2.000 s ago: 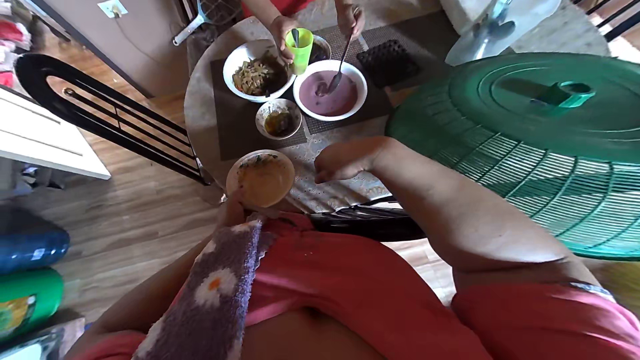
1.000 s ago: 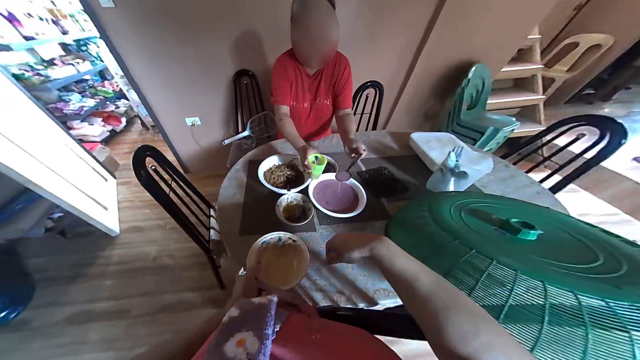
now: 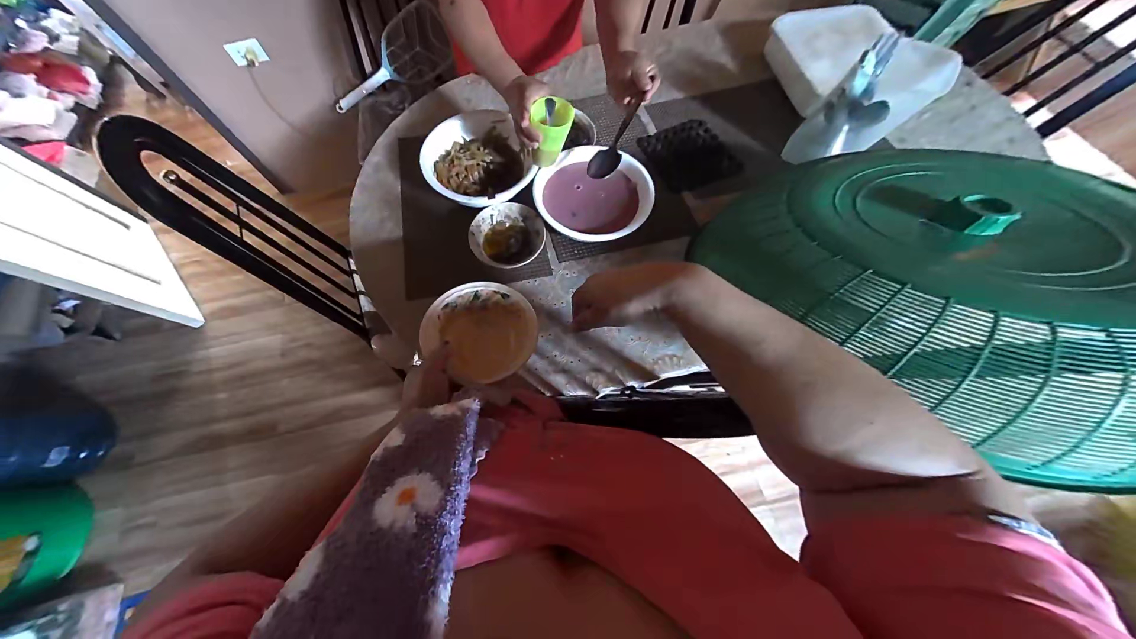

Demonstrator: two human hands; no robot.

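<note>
My left hand (image 3: 428, 382) holds a bowl with a light brown inside (image 3: 486, 337) by its rim, at the near edge of the round table (image 3: 380, 213). My right hand (image 3: 603, 300) is bent down over the tabletop, to the right of that bowl; its fingertips are hidden, and no held thing shows. Beyond my hands stand a small bowl of dark food (image 3: 508, 238), a white bowl of shredded food (image 3: 470, 167) and a white bowl of purple liquid (image 3: 590, 202). A person across the table holds a lime-green cup (image 3: 550, 131) and a dark spoon (image 3: 605, 161) over the purple liquid.
A large green mesh food cover (image 3: 941, 266) fills the table's right side. Behind it are a white tray (image 3: 799, 58) with utensils and a black textured mat (image 3: 690, 153). A black metal chair (image 3: 142, 142) stands at left, near an electric racket (image 3: 386, 67).
The view tilted up and came back down. The other person's spoon has moved from down at the purple liquid to above it. My left hand keeps hold of the bowl.
</note>
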